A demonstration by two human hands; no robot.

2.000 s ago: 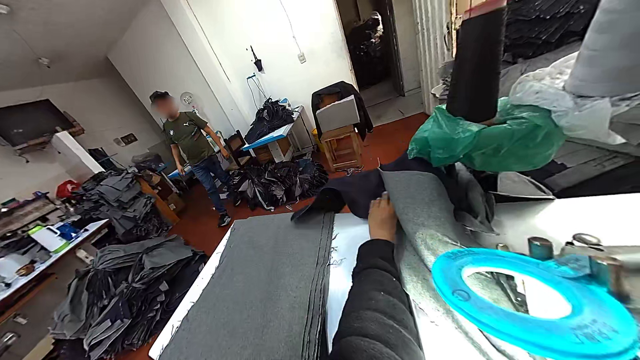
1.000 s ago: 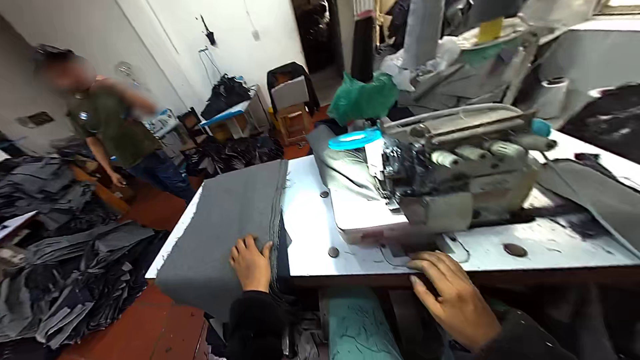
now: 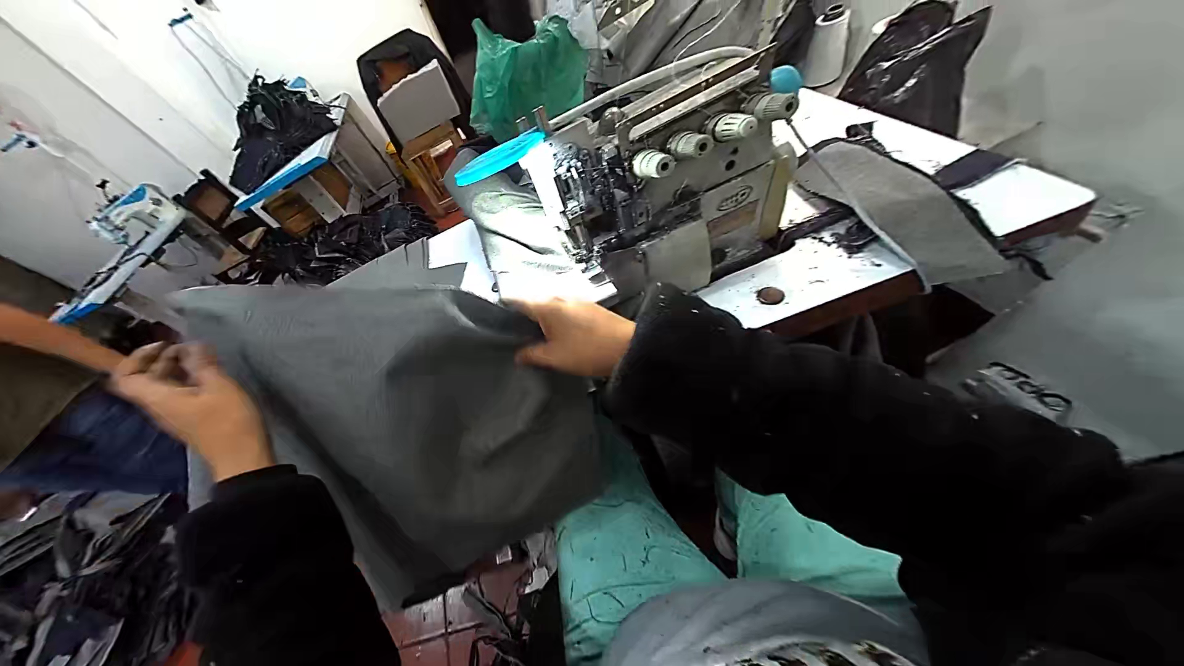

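Observation:
A grey fabric panel [image 3: 416, 398] hangs between my two hands, over the near left side of the sewing table. My right hand [image 3: 578, 335] grips its upper right corner, just in front of an overlock sewing machine [image 3: 684, 176]. My left hand [image 3: 199, 402] is blurred, at the panel's left edge, with its fingers curled; whether it pinches the cloth is hard to tell. More grey fabric [image 3: 388, 266] lies flat on the table behind the panel. A blue ring [image 3: 499, 159] sits at the machine's left end.
Another person's arm [image 3: 55, 338] reaches in at the left edge, close to my left hand. Cut fabric pieces [image 3: 74, 573] are heaped at lower left. A grey piece [image 3: 911, 208] drapes over the table's right part. A green plastic bag [image 3: 527, 79] stands behind the machine.
My right hand has moved left from the table's front edge and taken hold of a grey panel, which is now raised off the table. The other person's arm has come near my left hand.

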